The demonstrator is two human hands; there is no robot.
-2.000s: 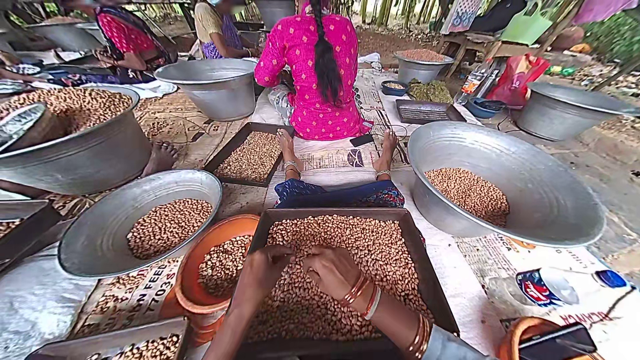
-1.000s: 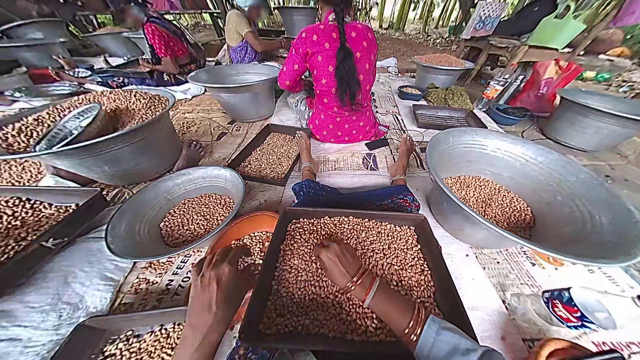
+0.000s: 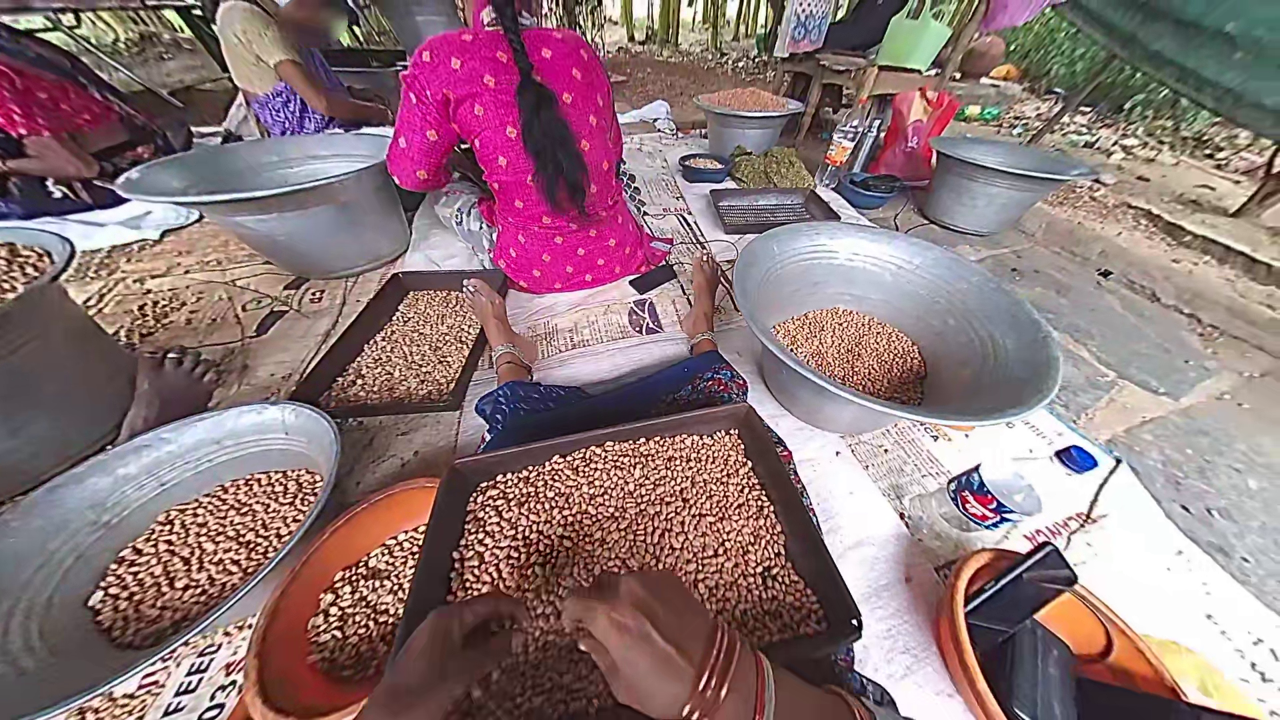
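A dark rectangular tray (image 3: 800, 520) full of light brown nuts or seeds (image 3: 640, 500) lies over the lap. My left hand (image 3: 450, 645) is low over the tray's near left part, fingers curled. My right hand (image 3: 650, 630), with bangles at the wrist, is just to its right, its fingertips down at the nuts. Whether either hand pinches a nut cannot be told. An orange bowl (image 3: 285, 610) with more nuts stands against the tray's left side. Farther left is a wide metal basin (image 3: 290, 440) with a heap of nuts.
A large metal basin (image 3: 980, 340) with nuts stands at the right, and a second filled tray (image 3: 340, 370) beyond the left foot. A person in pink (image 3: 560, 130) sits ahead. At the lower right are a plastic bottle (image 3: 975, 500) and an orange container (image 3: 960, 620) holding dark objects.
My left hand, raised over the orange bowl a second ago, is now over the tray beside my right hand. My right hand is nearer the tray's near edge than before.
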